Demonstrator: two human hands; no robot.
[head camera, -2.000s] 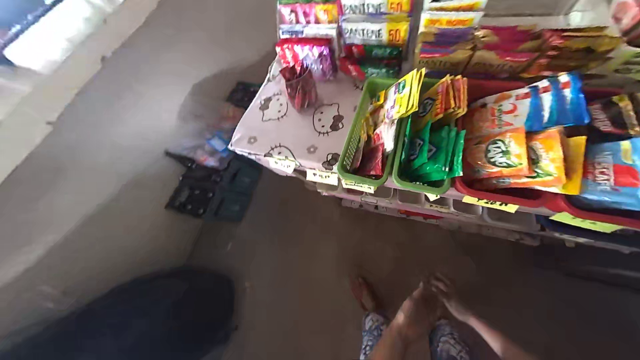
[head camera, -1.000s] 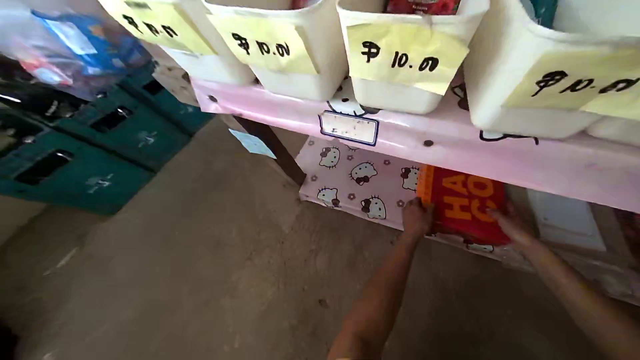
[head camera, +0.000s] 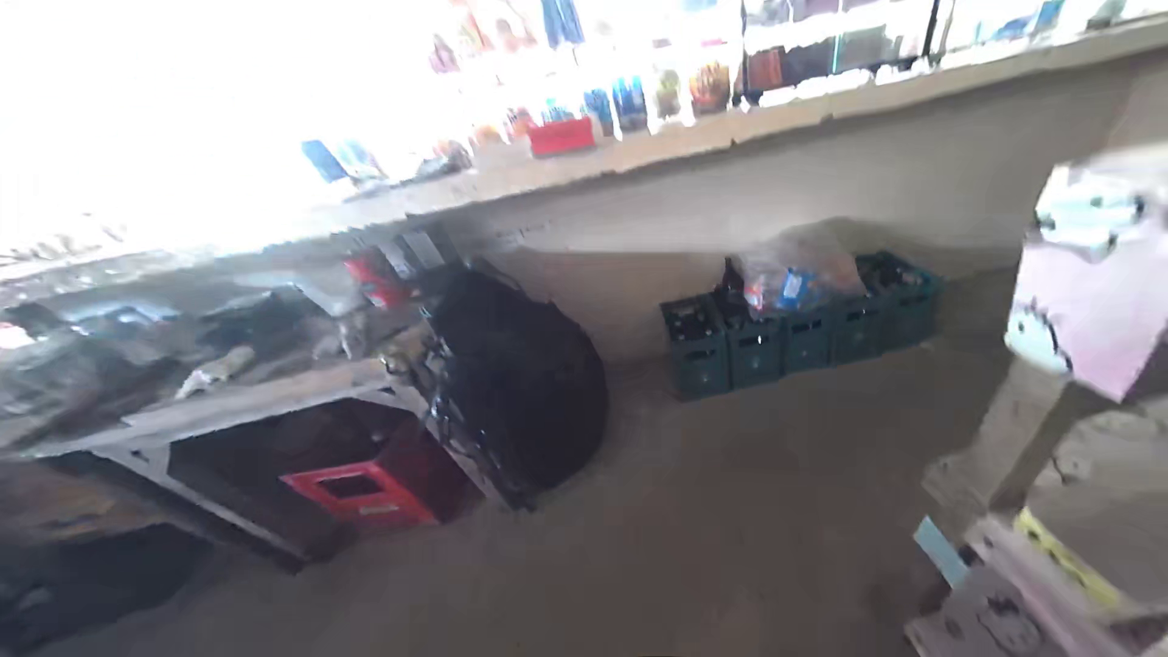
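Observation:
Neither my left hand nor my right hand shows in the head view, so what they hold or touch is hidden. The view is blurred. At the right edge stands a shelf unit covered in pink Hello Kitty sheeting, with a lower shelf near the bottom corner. Several dark green bottle crates stand in a row against the wall, and a clear plastic bag with coloured packets lies on top of them.
A large black bag or cover hangs at the end of a cluttered wooden table. Under the table is a red crate. A bright ledge with jars and a red box runs along the wall above the concrete floor.
The view has swung widely away from the shelves. Both hands, which held a red packet with yellow letters at the lower shelf one second ago, are out of view now.

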